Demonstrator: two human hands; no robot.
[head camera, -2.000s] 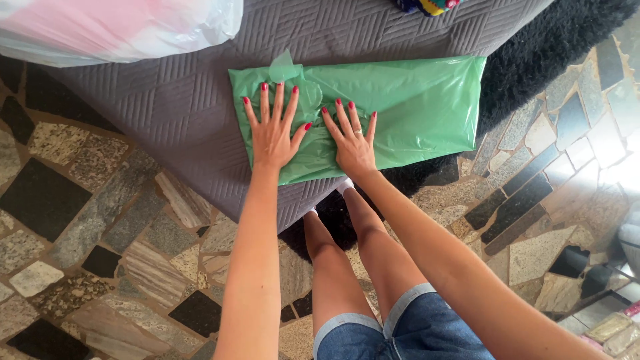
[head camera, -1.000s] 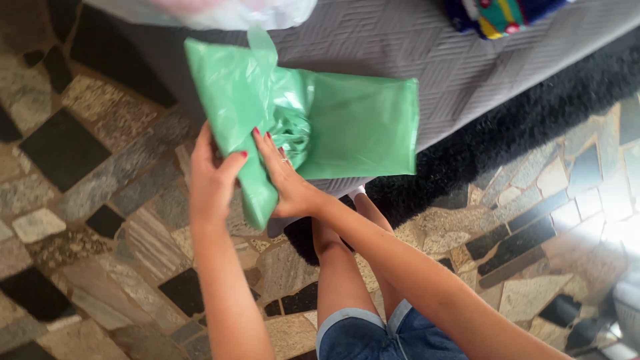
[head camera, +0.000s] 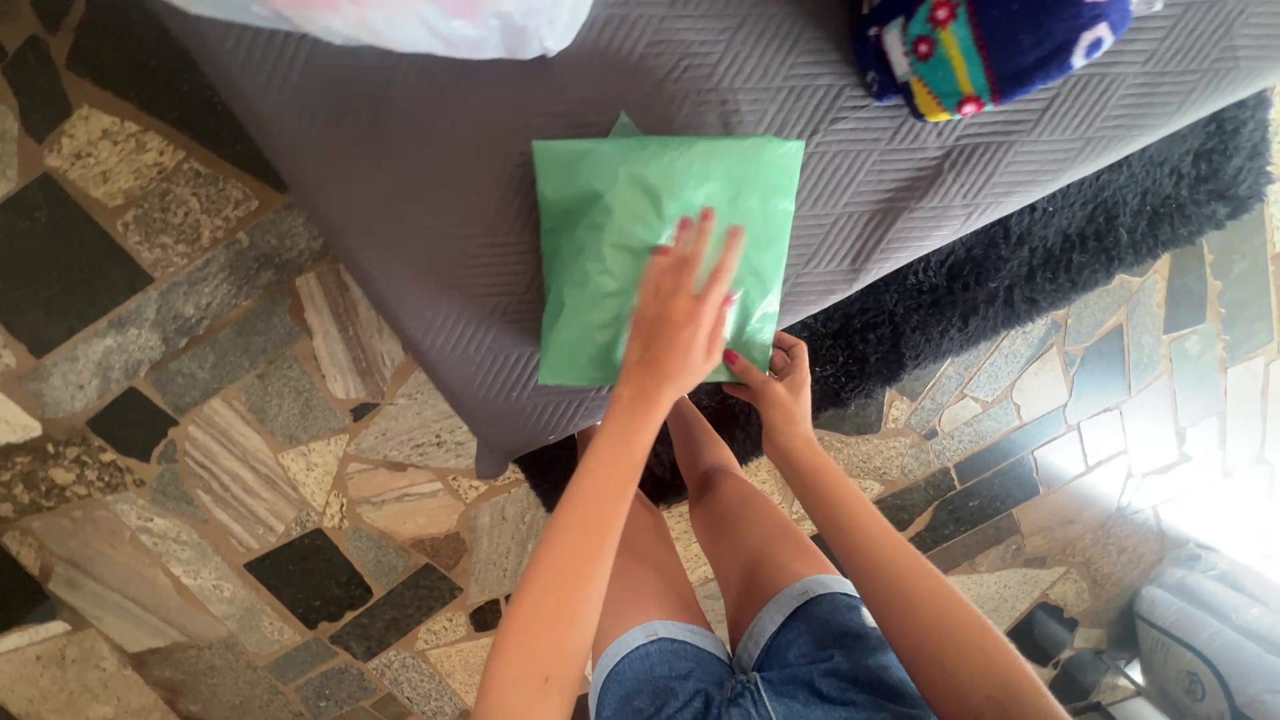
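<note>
A green plastic bag (head camera: 590, 240), folded into a near square, lies flat on the grey quilted bedspread (head camera: 430, 200) close to its edge. My left hand (head camera: 685, 300) rests on top of the bag, slightly blurred, with its fingers spread. At the bag's lower right corner, my right hand (head camera: 778, 385) pinches the edge between thumb and fingers. A small green tip (head camera: 625, 126) sticks out past the bag's far edge. What is inside the bag is hidden.
A white translucent plastic bag (head camera: 460, 25) lies at the far left, and a dark blue patterned knit item (head camera: 1000, 50) at the far right. A black shaggy rug (head camera: 1000, 270) runs beside the bed on the stone floor (head camera: 300, 480).
The green bag, long and flat two seconds ago, was being folded over from the left and is now a compact square. My right hand has moved to its lower right corner.
</note>
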